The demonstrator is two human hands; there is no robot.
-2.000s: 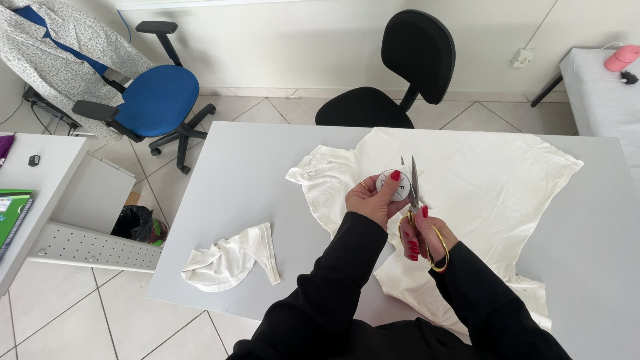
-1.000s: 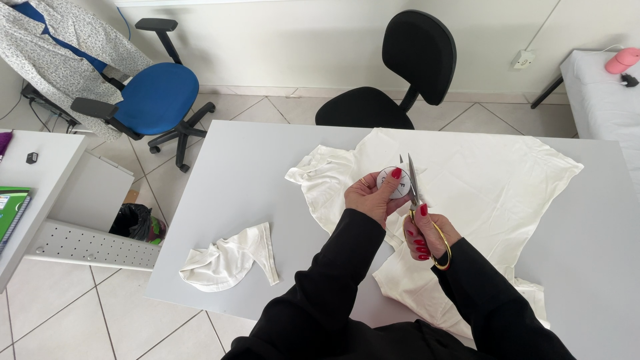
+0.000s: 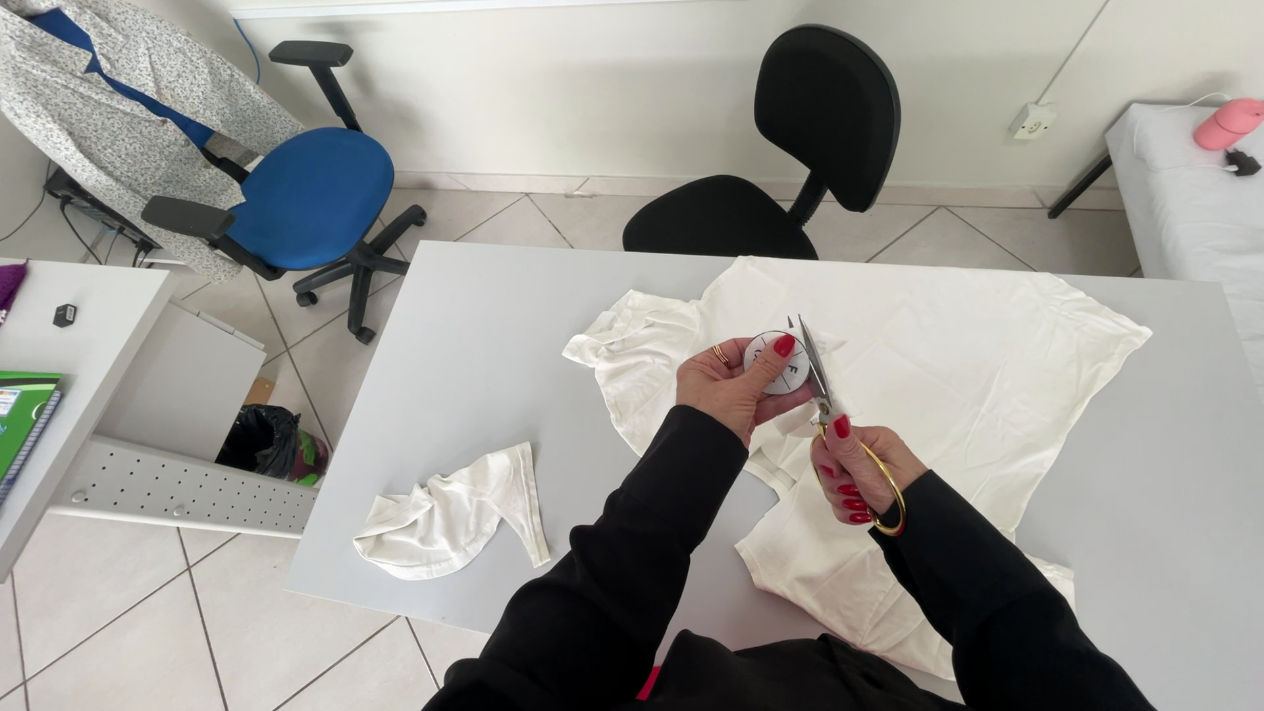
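Observation:
My left hand (image 3: 736, 380) holds a round white disc (image 3: 777, 361) with letters and dark lines on it, the thumb pressed on its face. In my right hand (image 3: 861, 469) is a pair of scissors with gold handles (image 3: 816, 370), blades pointing up and away from me along the disc's right edge. The blade tips look slightly parted. Both hands are above a large cream fabric garment (image 3: 948, 395) spread on the grey table (image 3: 474, 346). A smaller cut piece of cream fabric (image 3: 444, 513) lies crumpled on the table to the left.
A black chair (image 3: 825, 118) stands beyond the table's far edge. To the left are a blue chair (image 3: 316, 197) with a patterned garment over it, a white desk (image 3: 99, 326) with a green notebook (image 3: 22, 415), and a bin with a black bag (image 3: 259, 439). A white-covered surface (image 3: 1185, 207) is at right.

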